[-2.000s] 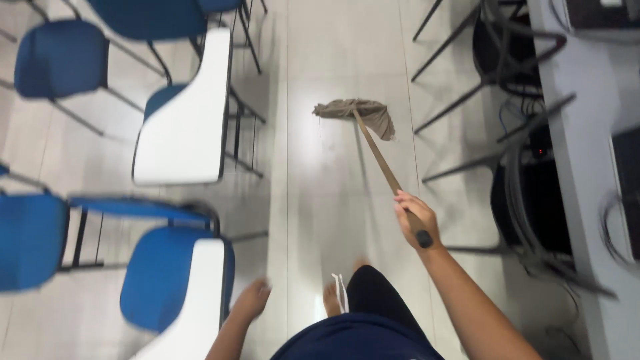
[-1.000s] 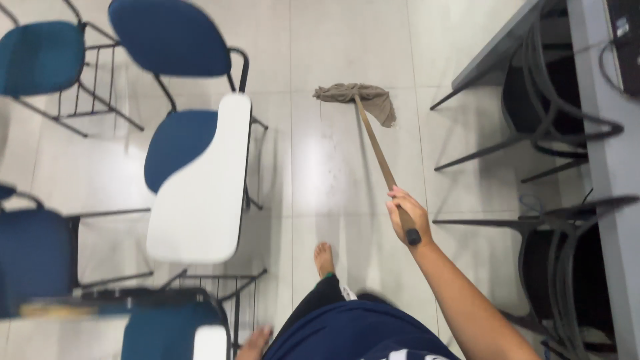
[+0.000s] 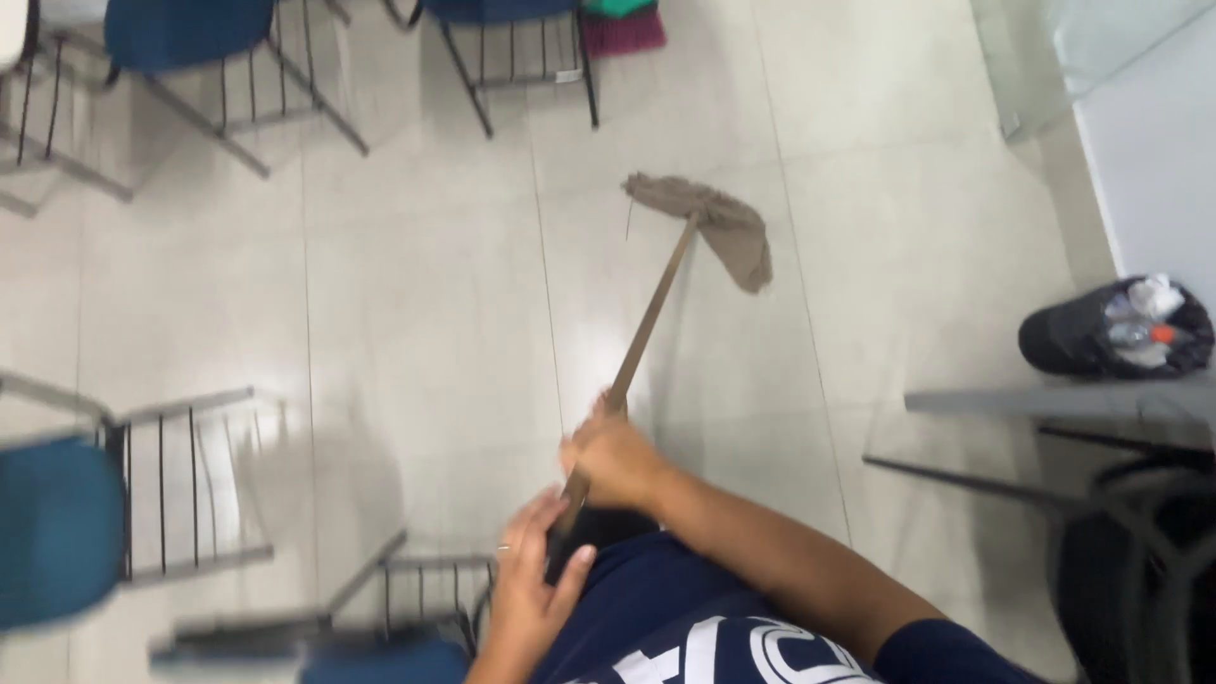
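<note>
A brown-grey cloth (image 3: 712,220) lies spread on the tiled floor, draped over the far end of a wooden pole (image 3: 654,309). My right hand (image 3: 616,458) is closed around the pole partway down, near my body. Lower on the same pole, my left hand (image 3: 537,560) is at the dark grip end, its thumb and fingers around it but looking loose; whether it grips firmly is not clear. A ring shows on one of its fingers. The crosspiece under the cloth is hidden.
Blue chairs with metal racks stand at the upper left, such as this one (image 3: 188,33), and at the lower left (image 3: 57,532). A purple broom head (image 3: 622,30) is at the top. On the right are a filled trash bin (image 3: 1073,332), a grey table edge (image 3: 1045,399) and a black chair (image 3: 1121,589).
My left hand, away from the pole before, has come to its grip end. My right hand still holds the pole. The view has moved along the aisle, bringing the bin and broom head into sight.
</note>
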